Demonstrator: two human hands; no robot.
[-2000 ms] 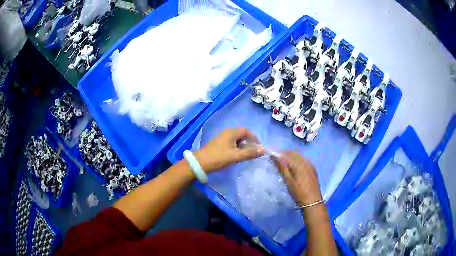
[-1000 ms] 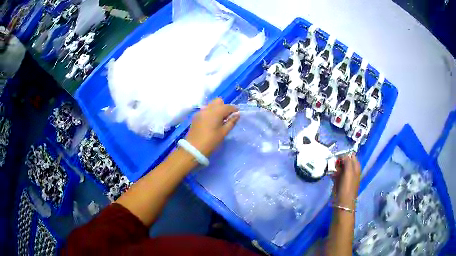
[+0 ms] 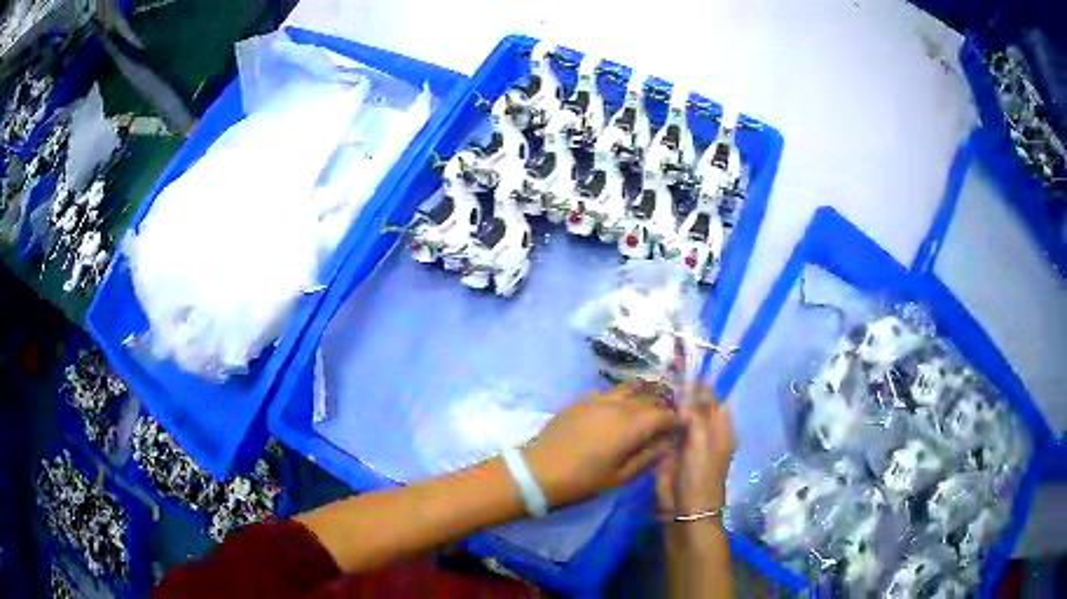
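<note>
A white model scooter (image 3: 638,314) is inside a clear plastic bag (image 3: 673,293) over the right part of the middle blue tray (image 3: 763,176). My left hand (image 3: 608,433) and my right hand (image 3: 699,451) are close together at the near end of the bag, both gripping it; the fingers partly hide the scooter's near end. Unbagged scooters (image 3: 597,176) stand in tight rows at the tray's far side. A few empty bags (image 3: 486,424) lie on the pale liner (image 3: 386,351) beside my left hand.
A white bag pile (image 3: 222,234) fills a blue tray (image 3: 114,316) on the left. Bagged scooters (image 3: 913,462) lie loosely in a blue tray (image 3: 833,234) on the right. The white table (image 3: 866,70) extends behind. Crates with scooter parts (image 3: 82,503) stand at lower left.
The scooter, bare in my right hand a second ago, is now in the clear bag. My left hand has moved right to meet my right hand. The view has shifted to the right.
</note>
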